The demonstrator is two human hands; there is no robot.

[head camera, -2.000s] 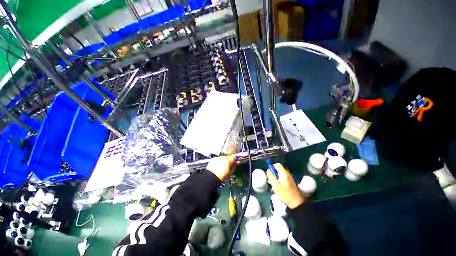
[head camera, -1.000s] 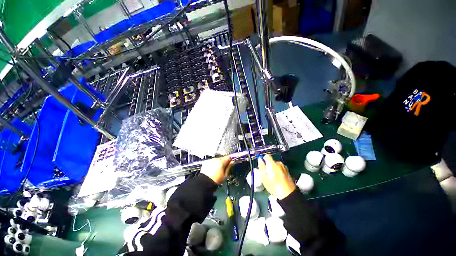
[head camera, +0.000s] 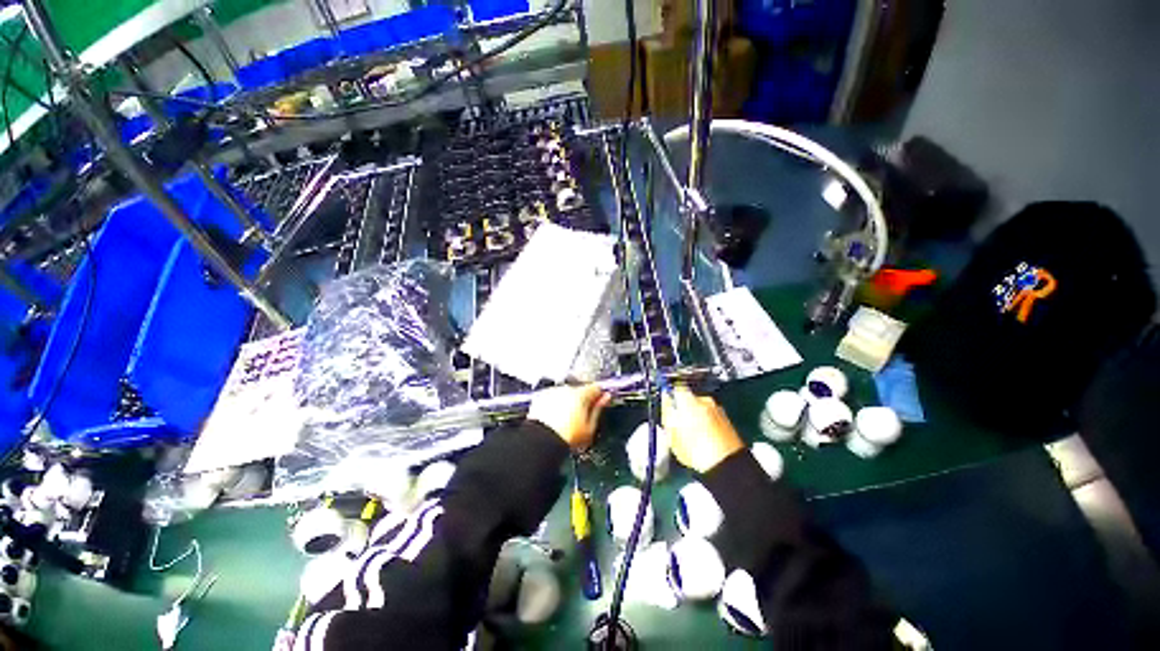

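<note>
My left hand (head camera: 571,413) is at the front rail of the roller rack, fingers curled; whatever its fingertips hold is too small to make out. My right hand (head camera: 693,426) is just right of it, closed around a blue-handled tool (head camera: 667,389), of which only a bit of blue shows above the fingers. A black cord hangs between the hands and crosses in front of the tool. White camera housings (head camera: 696,567) stand on the green mat below my right hand. A hand screwdriver (head camera: 584,541) with a yellow and blue handle lies on the mat below my left hand.
Behind the hands, the rack (head camera: 611,384) holds a clear plastic bag (head camera: 372,343), a white pack (head camera: 541,303) and a black parts tray (head camera: 503,178). Blue bins (head camera: 191,318) stand left. More housings (head camera: 827,421), a paper sheet (head camera: 753,333) and a black cap (head camera: 1049,312) are right.
My right hand has moved left, closer to my left hand, and less of the blue tool shows. The view has shifted slightly. The hanging cord now passes between the hands.
</note>
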